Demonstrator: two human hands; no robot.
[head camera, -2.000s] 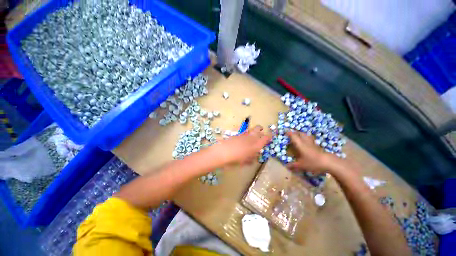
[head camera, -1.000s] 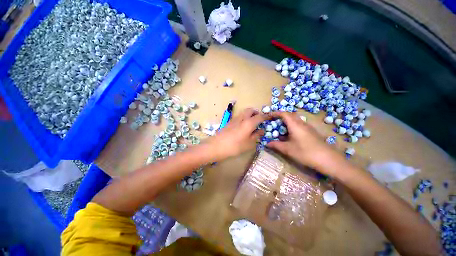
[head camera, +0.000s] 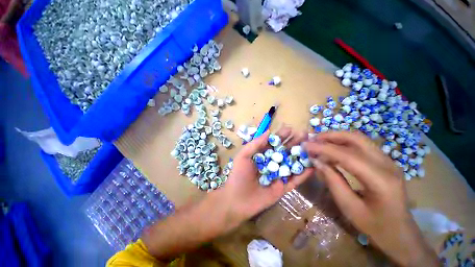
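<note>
Several blue-and-white pieces (head camera: 278, 162) lie heaped in my left hand (head camera: 247, 182), which is palm up with the fingers curled around them. My right hand (head camera: 364, 180) is beside it, fingers bent, with the fingertips at the right edge of the heap. Whether the right fingertips grip a piece cannot be told. A larger pile of blue-and-white pieces (head camera: 372, 109) lies beyond the right hand. Clear shiny plastic (head camera: 315, 224) lies below the hands, partly hidden by them.
A blue bin (head camera: 130, 88) of pale shells stands at upper left, with loose shells (head camera: 195, 151) beside it. A blue cutter or marker (head camera: 264, 124) lies beyond my left hand. A clear compartment tray (head camera: 125, 201) is lower left. Crumpled tissue (head camera: 264, 254) lies near; a red stick (head camera: 364, 60) lies far.
My hands have gone from reaching into the pile to gathering pieces together; the left hand has turned palm up and now holds them. The camera view has shifted.
</note>
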